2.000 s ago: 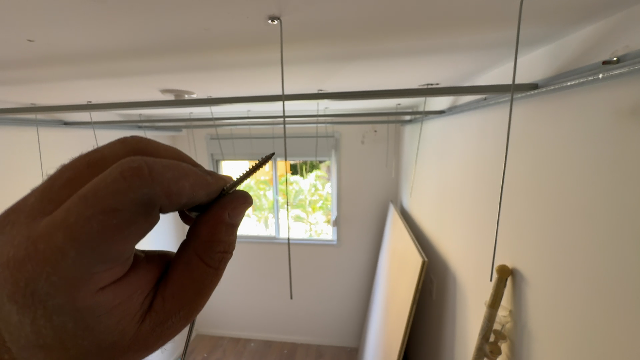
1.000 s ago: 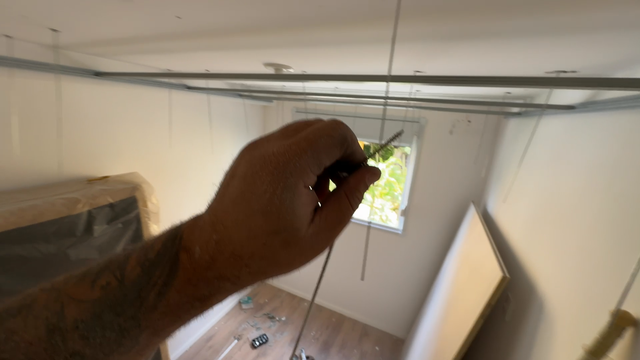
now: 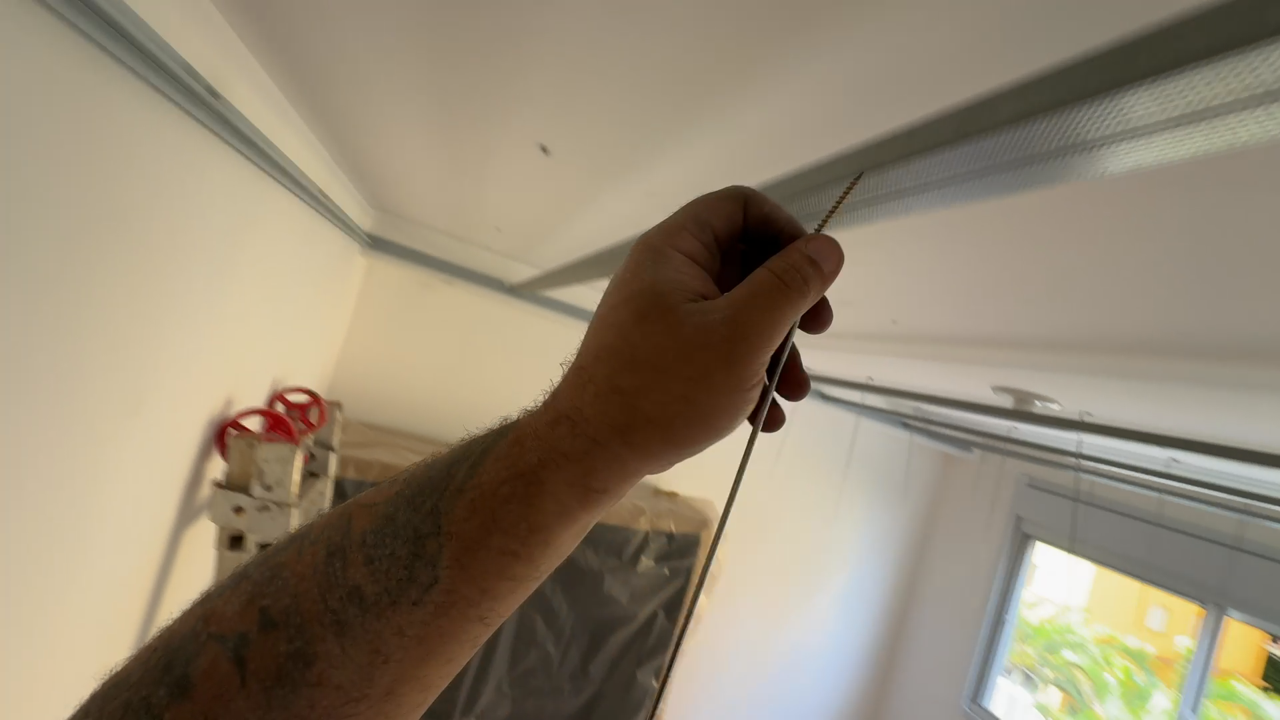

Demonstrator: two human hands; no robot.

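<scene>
My left hand point(image 3: 715, 315) is raised at the centre, its thumb and forefinger pinching a screw point(image 3: 838, 203) whose threaded tip points up and right. A thin metal rod point(image 3: 722, 530) runs from under the fingers of this hand down to the bottom edge; how its upper end meets the screw is hidden by the hand. Behind the screw tip, a galvanised metal ceiling channel point(image 3: 1000, 130) crosses beneath the ceiling. Whether the screw touches it I cannot tell. My right hand is out of view.
A metal wall track point(image 3: 210, 110) follows the left wall. At lower left stands a white metal frame point(image 3: 262, 510) with red handwheels point(image 3: 258, 425). A plastic-covered panel point(image 3: 590, 620) is behind my forearm. More channels point(image 3: 1050, 420) and a window point(image 3: 1110, 630) are at right.
The view has swung left and up, bringing the near channel and the red handwheels into sight. My left hand still pinches the screw.
</scene>
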